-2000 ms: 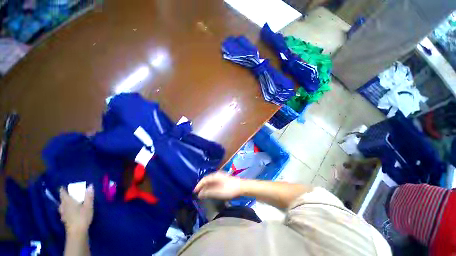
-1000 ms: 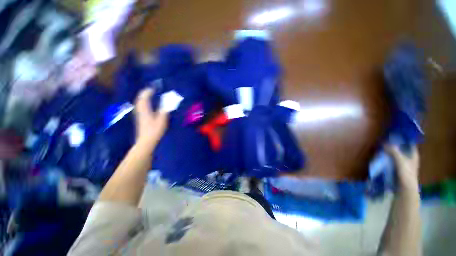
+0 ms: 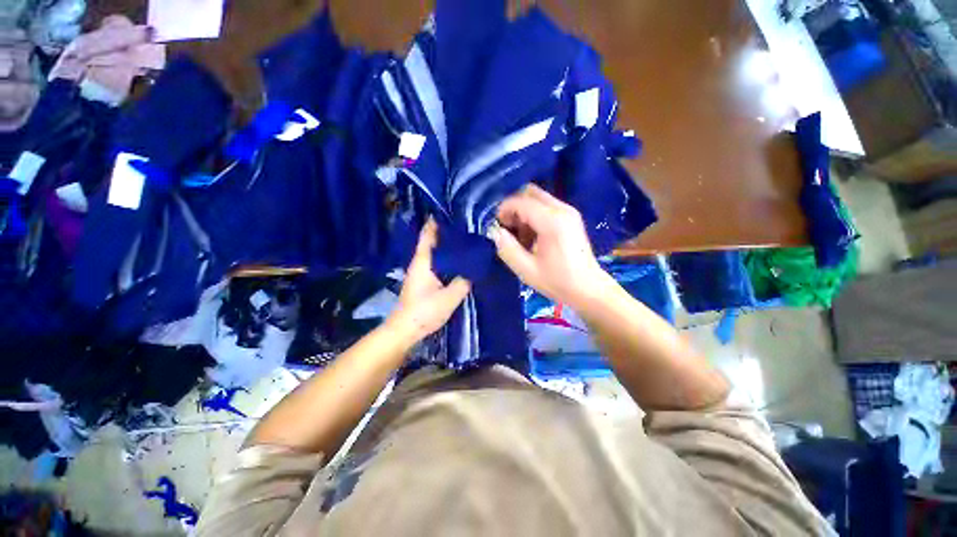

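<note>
A navy bundle of cut pieces (image 3: 498, 126) lies in front of me over the table's near edge, its ends fanned and pale edges showing as stripes. My left hand (image 3: 432, 288) grips its narrow middle from the left. My right hand (image 3: 525, 236) pinches the middle from the right, fingertips on the layers. A dark band crosses the bundle between my hands; whether it is a tie cannot be told. White tickets (image 3: 587, 107) show on the navy pieces around it.
More navy bundles (image 3: 157, 210) with white tickets lie to the left on the brown table (image 3: 693, 136). One navy bundle (image 3: 824, 199) lies at the right edge by a green fabric heap (image 3: 803, 275). Pink pieces (image 3: 110, 52) are at the far left. Blue crates (image 3: 635, 288) stand below the edge.
The view has turned and steadied. The navy bundle that my right hand held out at the right is seemingly now in front of me, with both hands at its middle.
</note>
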